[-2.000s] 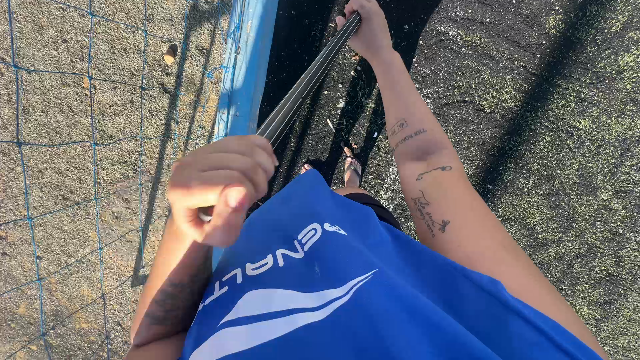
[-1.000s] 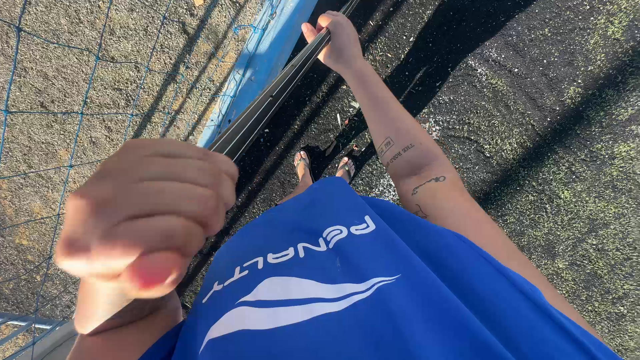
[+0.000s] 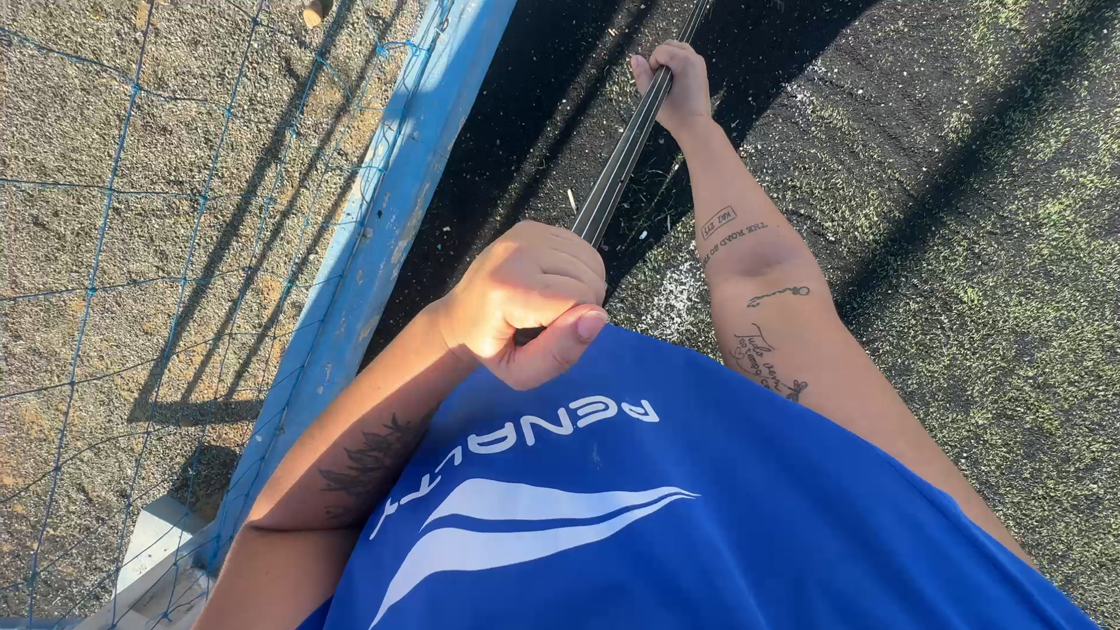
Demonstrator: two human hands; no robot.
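Observation:
A long, thin dark pole (image 3: 619, 175) with pale lengthwise stripes runs from beside my torso up to the top edge, where its far end leaves the view. My left hand (image 3: 534, 302) is closed around its near part, just above the blue shirt, thumb toward my body. Farther along, near the top of the view, my right hand (image 3: 678, 83) grips the same pole with that arm stretched out. The pole's near end is hidden by my left hand.
To the left, a blue net (image 3: 109, 188) hangs along a worn blue metal post (image 3: 385, 210), with gritty ground behind it. A pale block (image 3: 157, 538) lies at lower left. Worn turf (image 3: 989, 236) with dark granules and long shadows spreads to the right.
Since one second ago, my left hand has moved right, from the left side toward my torso, still holding the pole. My feet, seen earlier, are out of sight. The view has shifted.

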